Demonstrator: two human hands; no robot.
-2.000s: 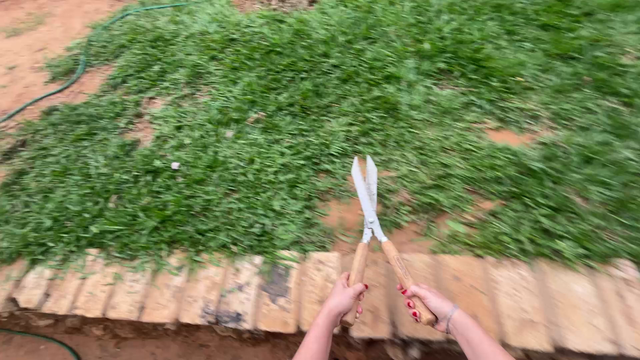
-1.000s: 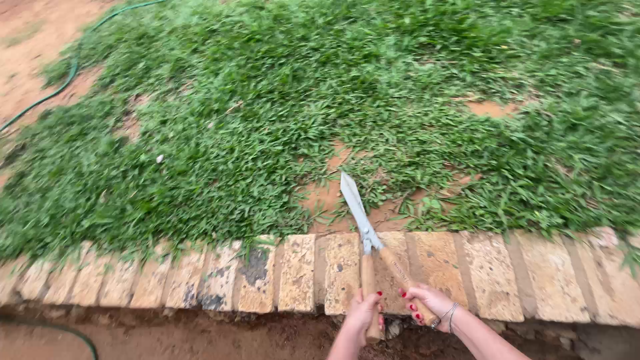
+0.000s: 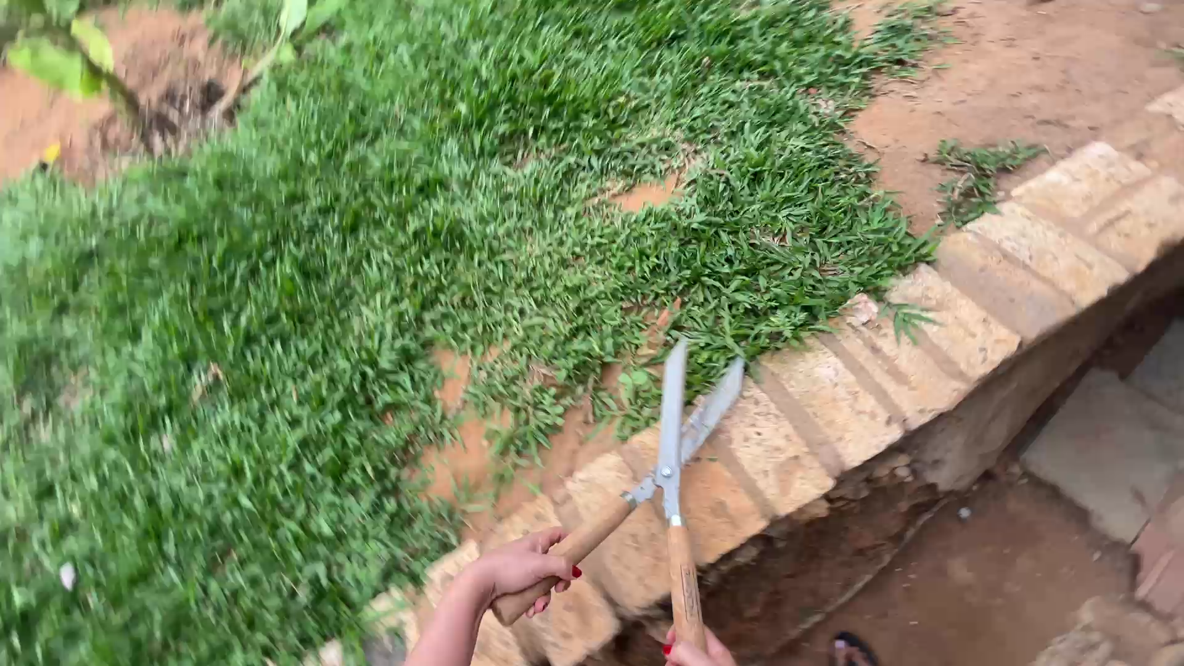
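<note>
My left hand (image 3: 525, 573) is closed around one wooden handle of a pair of hedge shears (image 3: 667, 472). At the bottom edge my right hand (image 3: 696, 647), partly cut off by the frame, grips the other wooden handle. The two metal blades stand apart in a V, pointing away from me, with their tips near the edge of the green grass (image 3: 777, 287). Beneath the shears runs a brick edging (image 3: 786, 421).
A leafy plant (image 3: 79, 69) grows from bare soil at the upper left. Reddish soil (image 3: 999, 74) lies at the upper right. Below the edging, at a lower level, are dirt ground (image 3: 999, 564), stone slabs (image 3: 1101, 453) and a foot in a sandal (image 3: 851, 649).
The shears' blades were together one second ago and are now spread, with the handles farther apart. The view has swung strongly to the right along the edging.
</note>
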